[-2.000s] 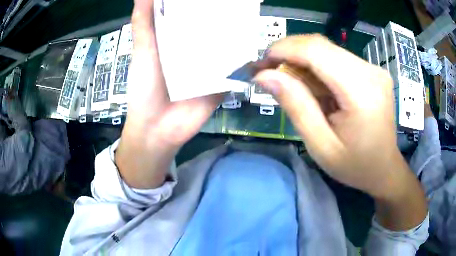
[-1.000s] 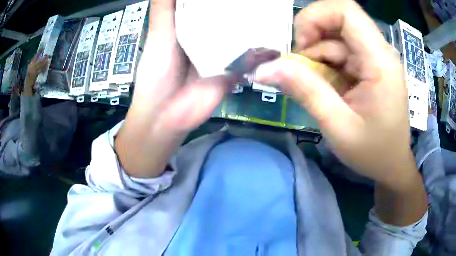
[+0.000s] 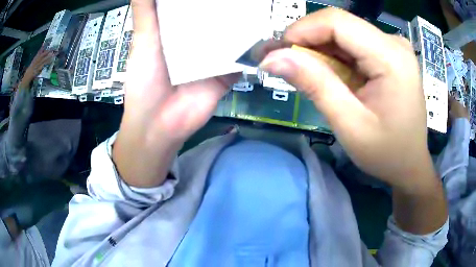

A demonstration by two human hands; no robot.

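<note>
A white retail carton (image 3: 214, 39), its face glared plain white, is held up close to the camera and runs off the top edge. My left hand (image 3: 162, 99) grips it along its left side and lower end, thumb under the bottom edge. My right hand (image 3: 365, 99) holds a small hand knife (image 3: 329, 62) with a yellow-tan handle, mostly hidden in the fist. Its dark angled blade is at the carton's lower right corner. Whether the blade touches the carton or any film cannot be told.
Upright cartons with tabs stand in a row on the left (image 3: 107, 49) and on the right (image 3: 432, 73). More cartons (image 3: 287, 13) stand behind the held one. The green bench (image 3: 266, 109) has yellow tape lines. A person's hand (image 3: 39, 65) touches cartons far left; another person is at right.
Since one second ago, the carton and my left hand have moved a little left. The blade has shifted slightly upward and looks sharper. At far left, the other person's hand has moved slightly up.
</note>
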